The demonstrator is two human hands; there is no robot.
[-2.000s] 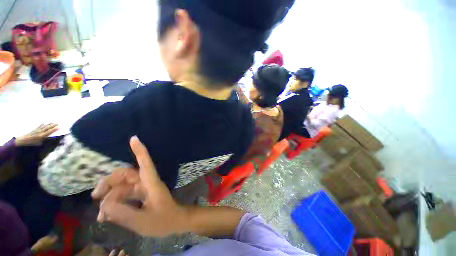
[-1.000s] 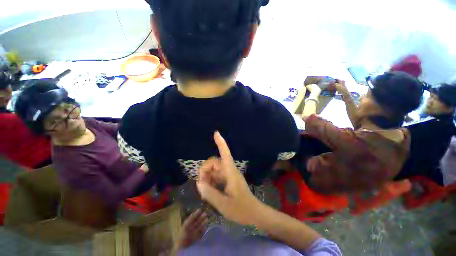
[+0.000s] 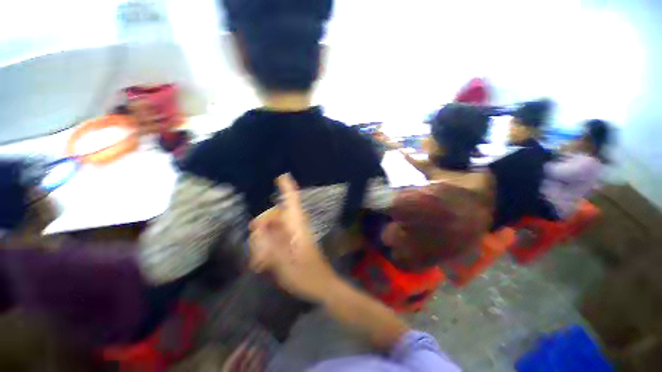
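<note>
My right hand [image 3: 287, 251] is raised in the middle of the view, in a lavender sleeve. Its index finger points up, the other fingers are partly curled, and it holds nothing that I can see. What looks like my left hand [image 3: 249, 354] is low at the bottom edge, blurred and partly cut off; its grip cannot be told. Directly ahead is the back of a person [image 3: 283, 149] in a black top with patterned light parts. My right hand overlaps that back in the view; whether they touch cannot be told.
Several people sit along a white table [image 3: 116, 192] on red stools [image 3: 399, 280]. An orange basin [image 3: 105, 138] and a red bag [image 3: 154, 105] are on the left. A blue crate [image 3: 566, 352] is on the floor at lower right, near brown cartons [image 3: 628, 211]. The view is blurred.
The view has turned right since one second ago, bringing the crate and cartons back in. My right hand stays raised with the index finger up and sits slightly further left.
</note>
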